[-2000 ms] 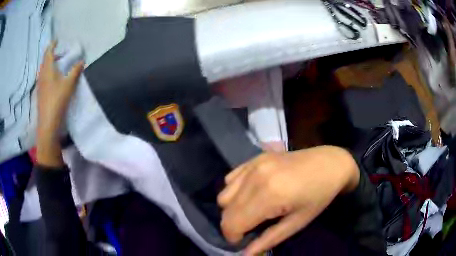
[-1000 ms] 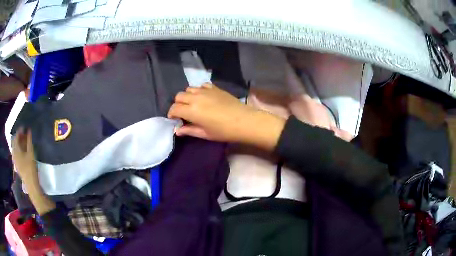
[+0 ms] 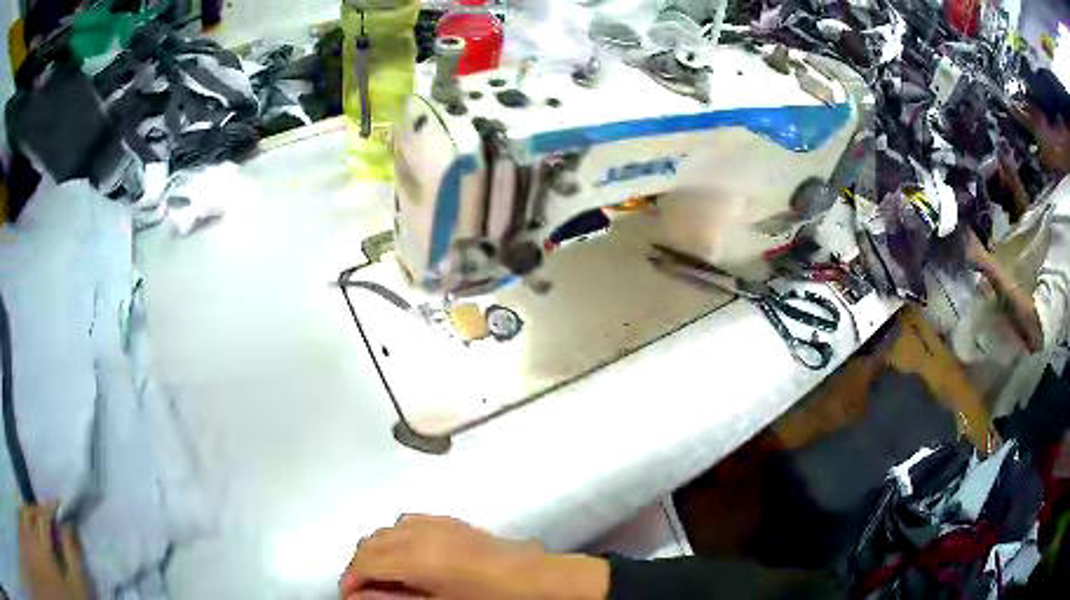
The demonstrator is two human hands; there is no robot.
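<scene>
My left hand [image 3: 53,549] is at the lower left, cut off by the edge, with its fingers on pale light-blue cloth pieces [image 3: 73,316] that have a narrow dark strip along them. Whether it grips them cannot be told. My right hand [image 3: 440,557] is at the bottom centre, at the table's front edge, fingers curled and cut off by the frame; what it holds is hidden. The white sewing machine [image 3: 657,147] with a blue stripe stands beyond the hands. No cloth lies under its needle area. The badged dark panel is not in view.
Black-handled shears [image 3: 810,322] lie on the table [image 3: 258,387] right of the machine. A yellow-green container [image 3: 378,94] and a red object [image 3: 472,41] stand behind. Scrap heaps [image 3: 194,100] lie at the back left. Tied bundles [image 3: 950,516] are at the lower right. Another person's arm [image 3: 1007,293] shows at right.
The view has swung up from the lap to the machine. The badged panel has left the picture. My left hand is now at the pale pieces, and my right hand is at the table's front edge.
</scene>
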